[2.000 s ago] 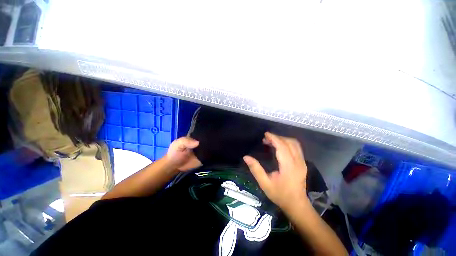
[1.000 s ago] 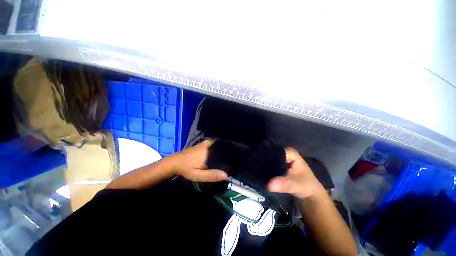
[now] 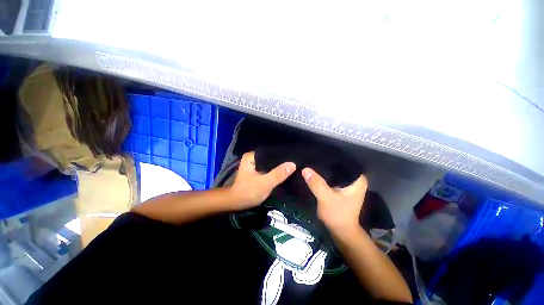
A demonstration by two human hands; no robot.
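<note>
A black fabric piece [image 3: 310, 156] is spread between my two hands, over my lap and just below the table's front edge. My left hand [image 3: 259, 181] grips its left side, thumb on top. My right hand [image 3: 337, 199] grips its right side, thumb on top. The two thumb tips point at each other, a little apart. The fingers are mostly hidden under the fabric. The fabric's outline is hard to tell from the dark lap and the other black cloth behind it.
The white table [image 3: 286, 53] has a ruler scale [image 3: 238, 98] along its front edge. Tan and brown stacked pieces [image 3: 45, 116] hang at left, beside a blue crate [image 3: 170, 131] and a white curved sheet [image 3: 158, 181]. At right, a black clump [image 3: 501, 268] lies at another blue crate [image 3: 507, 217].
My hands were apart two seconds ago. One second ago they held the black fabric bunched close to my body. Now it is flatter and nearer the table edge, with my thumbs closer together.
</note>
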